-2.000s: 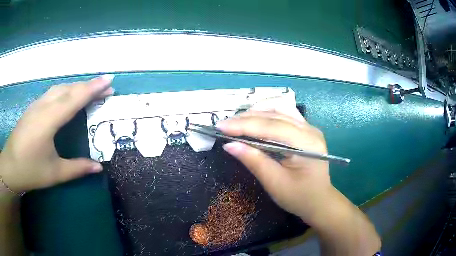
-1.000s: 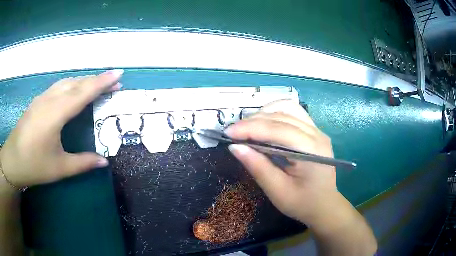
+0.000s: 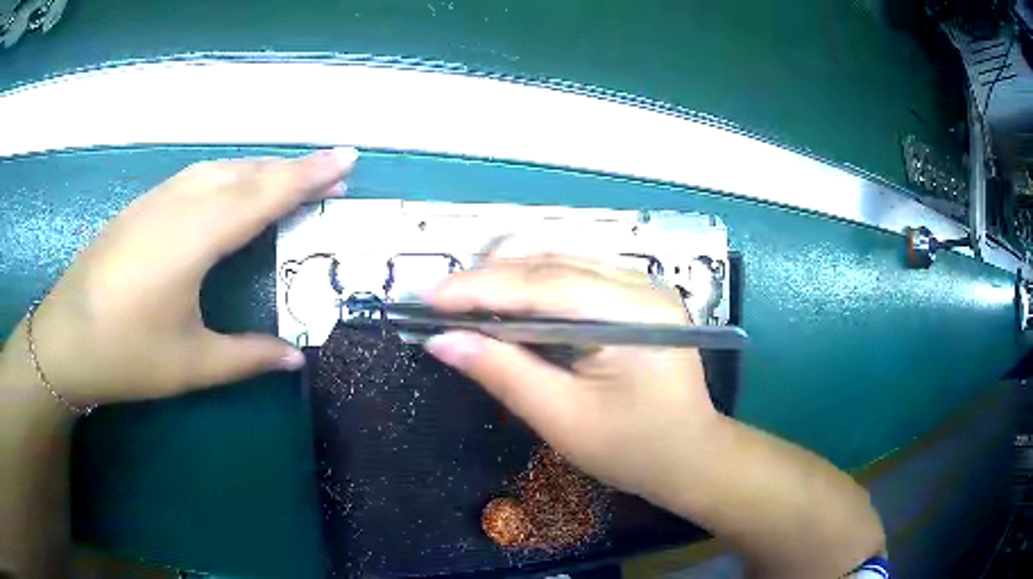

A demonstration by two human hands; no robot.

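Note:
A silver-grey fixture [image 3: 521, 230] lies across the top of a black scrap tray [image 3: 397, 475]. My left hand [image 3: 170, 283] is at the fixture's left end, thumb and fingers spread around it; contact is hard to tell. My right hand [image 3: 566, 362] holds slim grey tweezers [image 3: 589, 331] like a pen, tips pointing left at the leftmost wound coil [image 3: 363, 305] in its recess. My right hand hides the fixture's middle recesses. Orange-brown wire scrap [image 3: 563, 503] lies on the tray, with an orange-brown lump [image 3: 506, 521] at its left edge.
A pale strip [image 3: 453, 107] crosses the green surface behind the fixture. Another fixture [image 3: 935, 166] lies beyond the strip at the right. Part of a metal thing [image 3: 25, 17] shows at the top left corner. A round knob on a metal frame [image 3: 920, 247] stands at the right.
The tweezers and my right hand have moved left along the fixture, from the second coil area to the leftmost coil. The fixture, tray and my left hand appear farther right in view.

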